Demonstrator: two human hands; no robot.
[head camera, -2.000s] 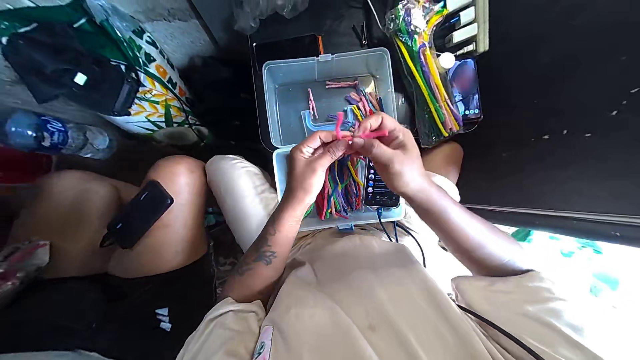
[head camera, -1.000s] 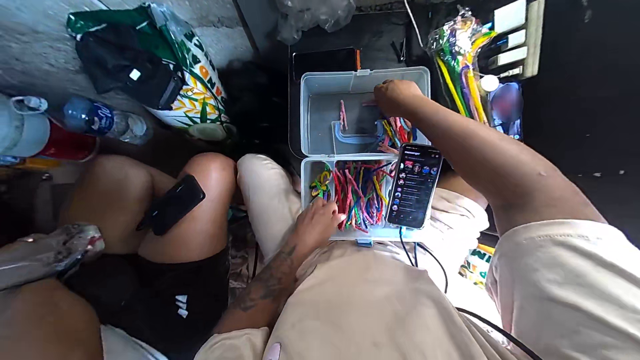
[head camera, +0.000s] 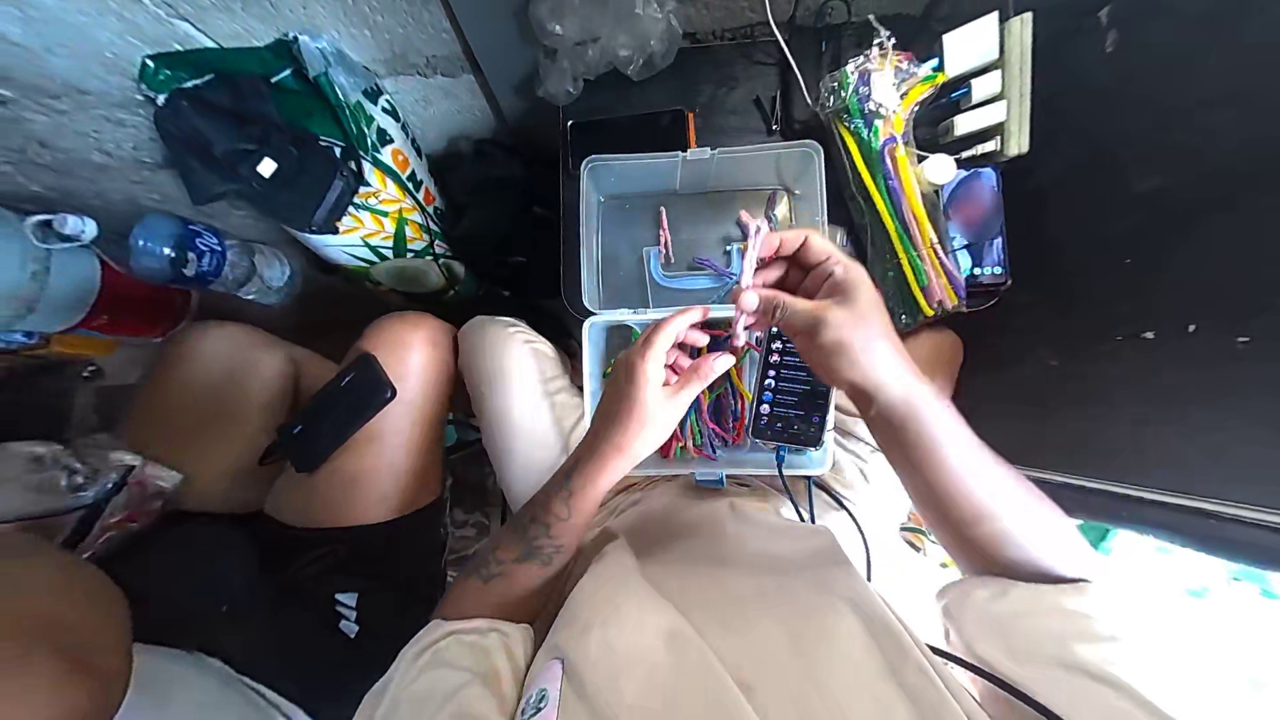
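A pale pink twisted pipe-cleaner piece (head camera: 750, 262) is pinched upright in my right hand (head camera: 825, 310), above the hinge of an open clear plastic box (head camera: 598, 235). My left hand (head camera: 660, 385) is just to its left, fingers apart, thumb and fingertips close to the piece's lower end; whether they touch it I cannot tell. Below my hands, many coloured pipe cleaners (head camera: 705, 420) fill the near half of the box. Another pink piece (head camera: 665, 236), a blue plastic handle (head camera: 690, 280) and purple pieces lie in the lid half. A lit phone (head camera: 792, 400) rests on the box's right side, a cable plugged in.
A plastic bag of long pipe cleaners (head camera: 895, 200) and a second phone (head camera: 975, 225) lie on the dark table at right. A seated person with a black phone (head camera: 340, 412) on one thigh is at left, near a patterned bag (head camera: 390, 190) and a water bottle (head camera: 210, 255).
My right hand has come back from the lid half of the box, now with a pale pink piece in it. My left hand has risen from the pipe cleaners towards that piece.
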